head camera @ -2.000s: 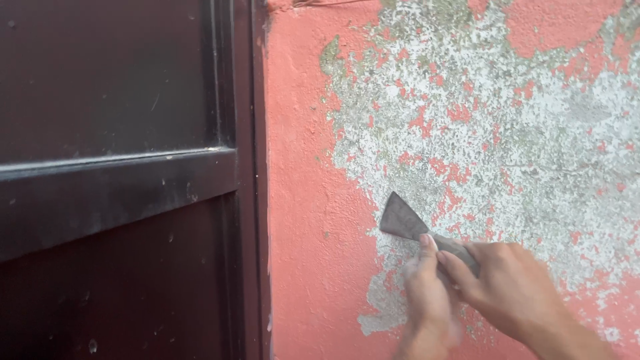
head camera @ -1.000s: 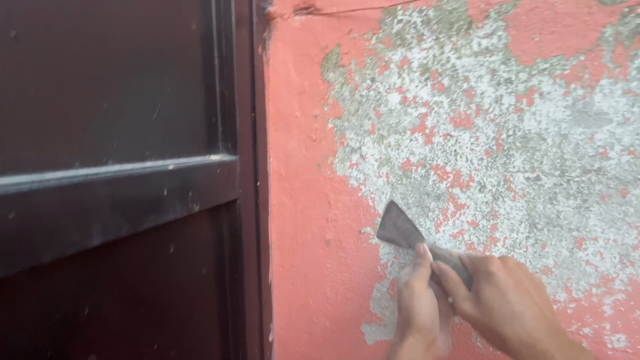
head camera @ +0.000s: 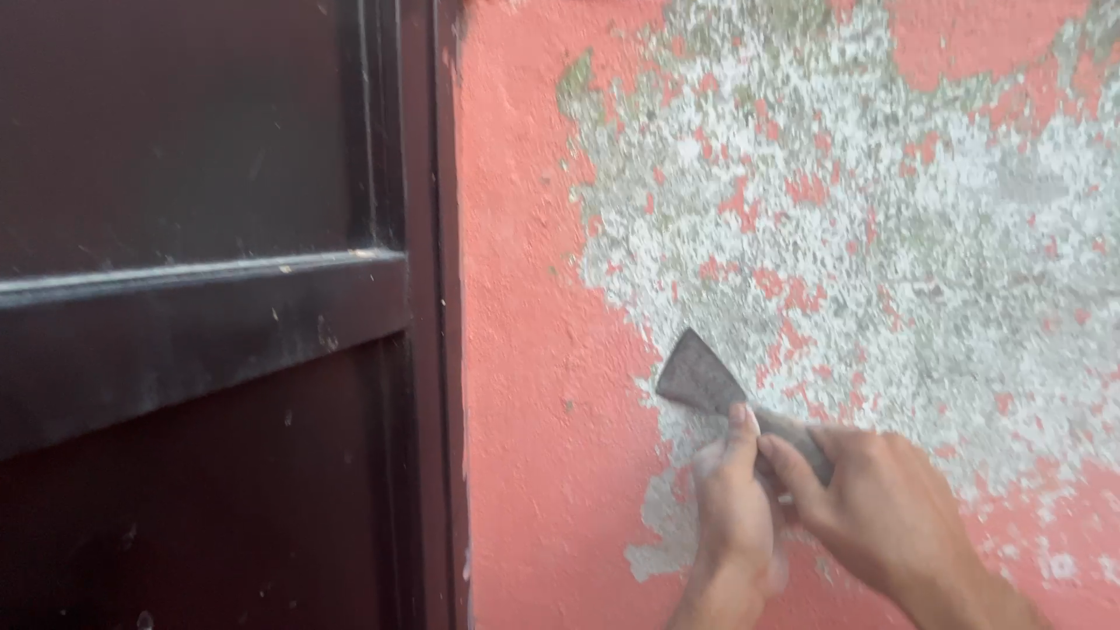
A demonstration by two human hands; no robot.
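Note:
A putty knife with a dull metal blade lies against a wall with peeling pink paint. Its blade points up and left, at the left edge of the bare grey-white patch. My right hand is closed around the handle. My left hand grips the front of the handle near the blade, with the thumb on top; its other fingers are mostly hidden. Both hands are slightly blurred.
A dark brown panelled door fills the left side, with a raised crossbar that carries small flakes. Its frame meets the pink wall at a vertical edge. Greenish stains mark the upper part of the patch.
The blade has shifted slightly down and left along the patch's edge since the first frame. Both hands have kept their hold on the putty knife.

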